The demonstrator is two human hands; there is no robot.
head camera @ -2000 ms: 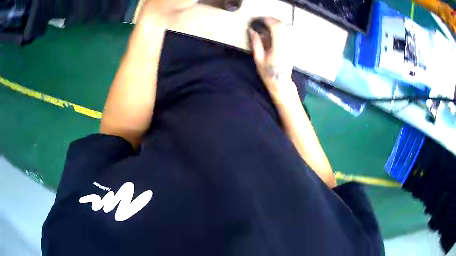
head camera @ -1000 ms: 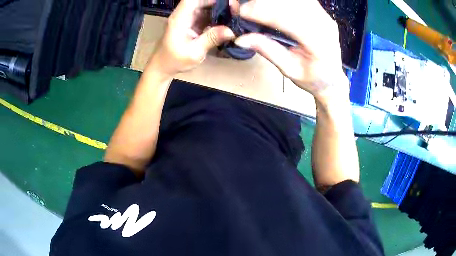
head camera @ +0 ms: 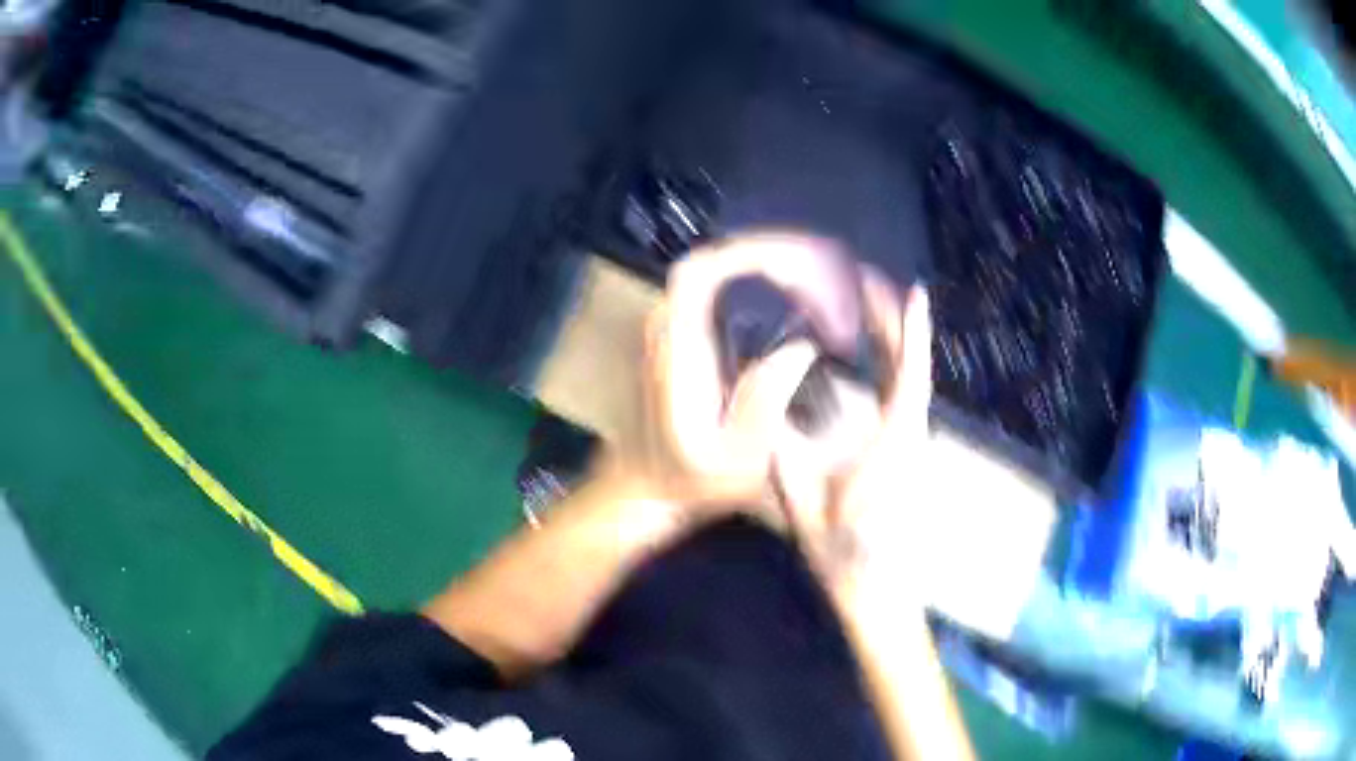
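The frame is motion-blurred. My left hand (head camera: 699,372) is curled around a round black subassembly (head camera: 756,320), held above the cardboard at the bench edge. My right hand (head camera: 855,446) is close against my left hand on its right side, with its fingers pointing up beside the subassembly. A dark thing shows between the hands, too blurred to tell which hand grips it. Whether my right hand holds anything is unclear. The tan cardboard sheet (head camera: 989,520) lies beneath the hands.
A black parts tray (head camera: 833,149) lies beyond the hands, with a large glossy heap of small black parts (head camera: 1026,268) at right and a smaller cluster (head camera: 669,208) at left. A slotted foam tray (head camera: 268,112) stands at left. A blue bin (head camera: 1108,513) with a white-silver panel is at right.
The view has tilted up and shifted, showing more of the trays. My hands have come closer together and now sit nearer the picture's middle, around the black subassembly.
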